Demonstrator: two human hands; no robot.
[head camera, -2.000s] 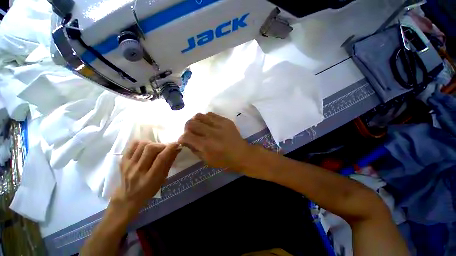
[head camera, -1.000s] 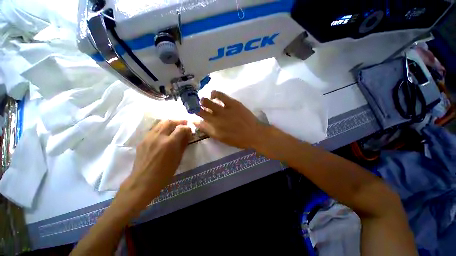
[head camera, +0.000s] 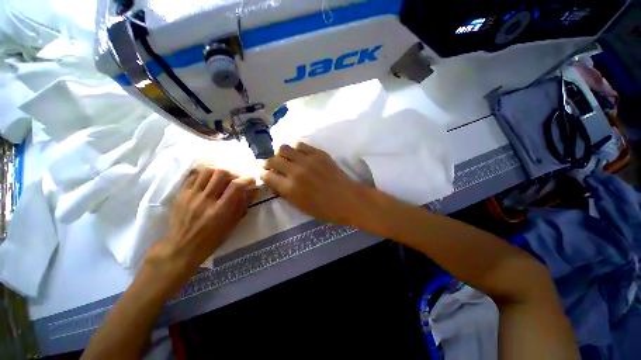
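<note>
White fabric panel (head camera: 411, 151) spreads right of and under the white sewing machine head (head camera: 337, 42). The needle area is washed out by bright light just below a dark grey stubby cylinder (head camera: 259, 139). My left hand (head camera: 204, 211) lies on the white cloth left of the needle area, its fingertips pressing the cloth. My right hand (head camera: 309, 179) has its fingertips on the cloth just under and right of the cylinder. The fingertips of both hands are close together. What they pinch is too glared to tell. A thin dark line shows on the cloth between them.
A heap of white cut pieces (head camera: 91, 133) lies at left. Black-handled scissors (head camera: 566, 133) rest on grey-blue folded cloth (head camera: 523, 119) at right. A printed ruler strip (head camera: 246, 264) runs along the front edge. A blue-rimmed container (head camera: 426, 309) stands below right.
Since two seconds ago my hands have moved closer under the cylinder, and the cloth at right no longer hangs over the ruler. In the last second the view has shifted slightly.
</note>
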